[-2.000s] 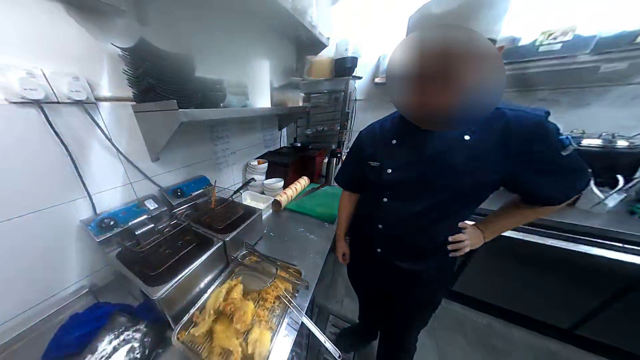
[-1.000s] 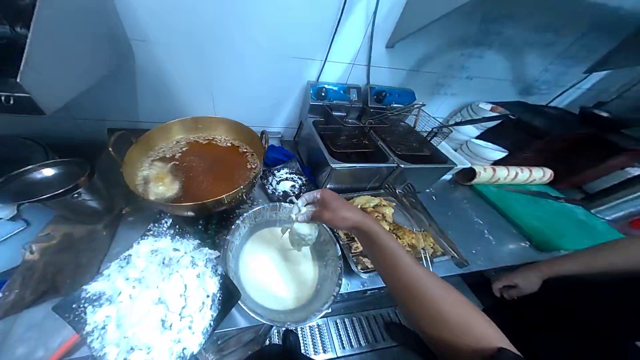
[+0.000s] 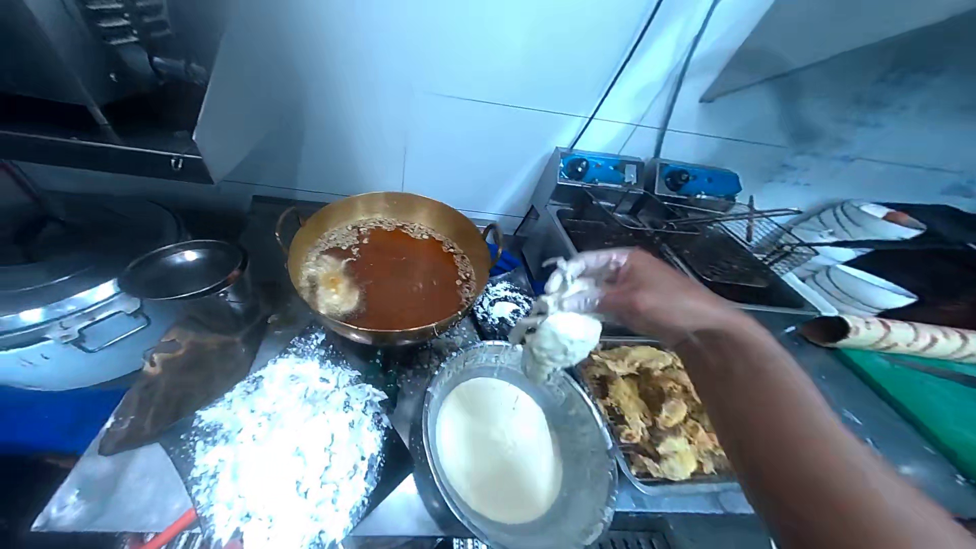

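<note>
My right hand (image 3: 602, 293), its fingers coated in batter, grips a battered piece of food (image 3: 560, 343) over the far rim of a metal bowl of pale batter (image 3: 499, 450). To the left, a mound of white flour (image 3: 286, 450) lies on a dark tray. Behind it, a brass-coloured wok of hot oil (image 3: 412, 282) has one battered piece (image 3: 335, 293) frying at its left side. Fried pieces (image 3: 659, 408) fill a metal tray right of the bowl, partly behind my forearm. My left hand is not in view.
A twin deep fryer with blue control panels (image 3: 602, 169) and wire baskets stands at the back right. Bowls (image 3: 862, 286), a patterned roll (image 3: 907, 339) and a green cutting board (image 3: 915, 404) lie farther right. A small dark pan (image 3: 183, 271) and a large lidded pot (image 3: 61, 328) are left.
My right hand has lifted the battered piece from inside the batter bowl to above its far rim. The view has turned left; the other person seen earlier is out of view.
</note>
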